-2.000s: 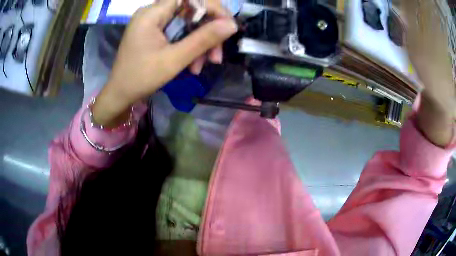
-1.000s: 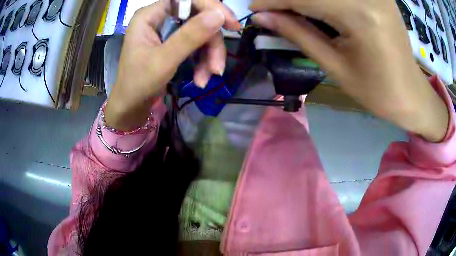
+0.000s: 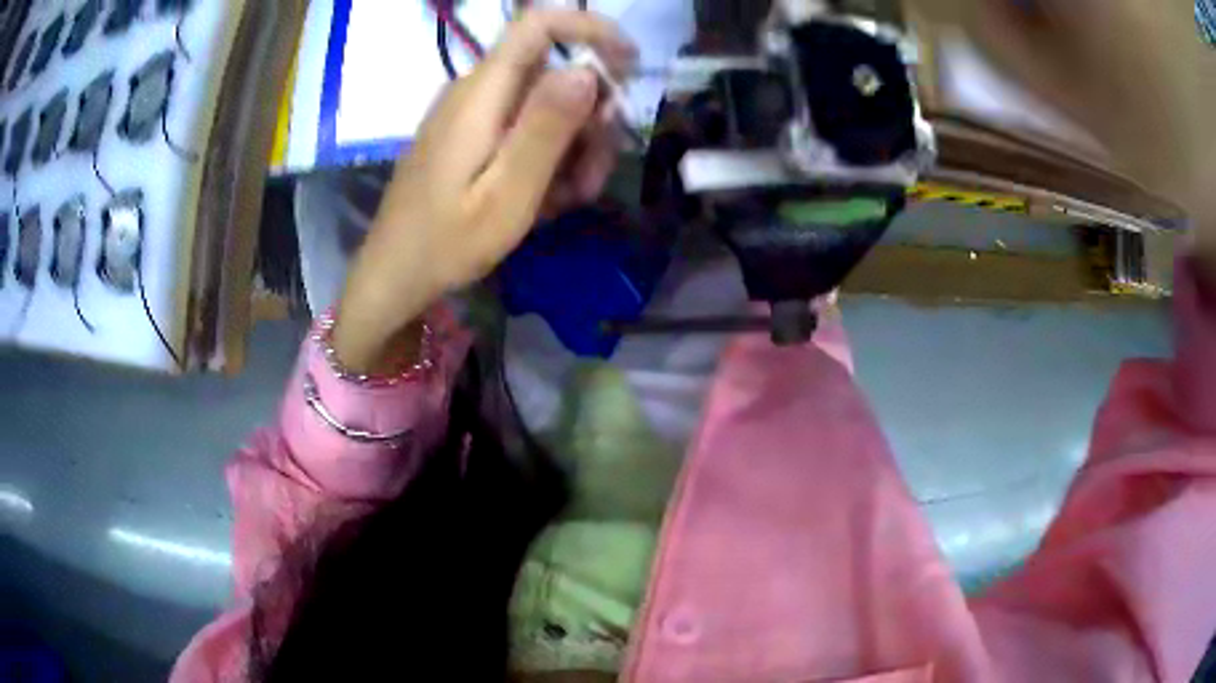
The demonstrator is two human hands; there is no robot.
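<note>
The test fixture (image 3: 814, 200) stands near my waist, with a black body, a silvery head and a green patch. A black round hub (image 3: 864, 83) with a pale centre sits on its head. My left hand (image 3: 487, 187) is left of the fixture, its fingers pinching a small pale connector (image 3: 596, 78). Red and black test cables (image 3: 456, 34) run near its fingers. My right hand (image 3: 1107, 80) is at the top right, blurred and cut off by the edge; whether it holds anything cannot be told.
A foam tray (image 3: 167, 227) with rows of round units and thin leads lies on a brown-edged stack at left. More stacked trays (image 3: 1054, 174) are at right. A black rod (image 3: 694, 324) and a blue cloth or bag (image 3: 580, 283) are below the fixture.
My right hand has moved from beside my left hand over the fixture to the upper right, uncovering the fixture head and hub. My left hand still pinches the pale piece.
</note>
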